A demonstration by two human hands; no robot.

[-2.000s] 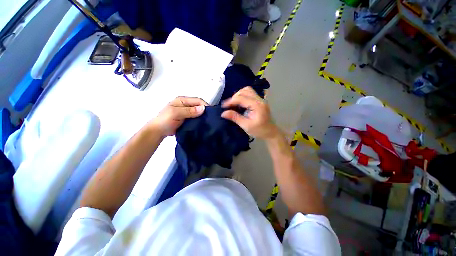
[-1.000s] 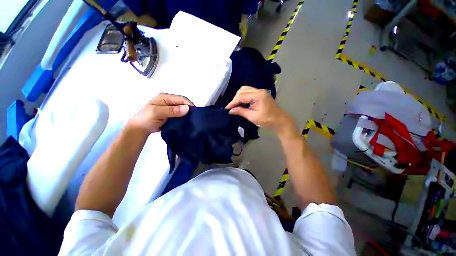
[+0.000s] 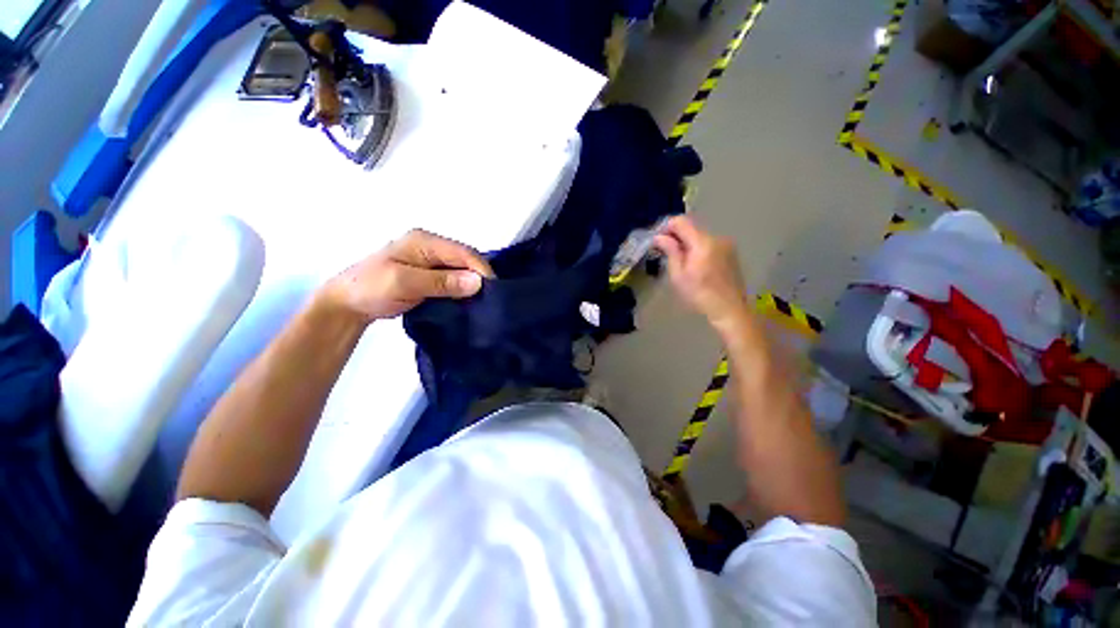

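The navy trousers (image 3: pixel 497 325) are gathered in front of me at the table's near right edge, with more navy cloth hanging off the end. My left hand (image 3: pixel 412 276) pinches the cloth's upper edge between thumb and fingers. My right hand (image 3: pixel 700 264) is to the right, slightly blurred, its fingers closed on the end of a pale, greyish strip (image 3: pixel 633 255) at the cloth. I cannot tell what the strip is. A small white label (image 3: pixel 591 314) shows on the cloth. A thin dark loop (image 3: pixel 585 357) hangs below it.
The steam iron (image 3: pixel 359 117) stands on the white ironing table (image 3: pixel 295 184), beside the iron rest (image 3: pixel 273 64). A white sheet (image 3: pixel 516 71) lies at the table's far end. The sleeve board (image 3: pixel 166 350) and a navy garment pile (image 3: pixel 55 491) are left. A white container with red cloth (image 3: pixel 970 350) is right.
My right hand has moved right, away from my left hand, and a pale strip now shows at its fingertips. My left hand still pinches the cloth. The view has shifted slightly.
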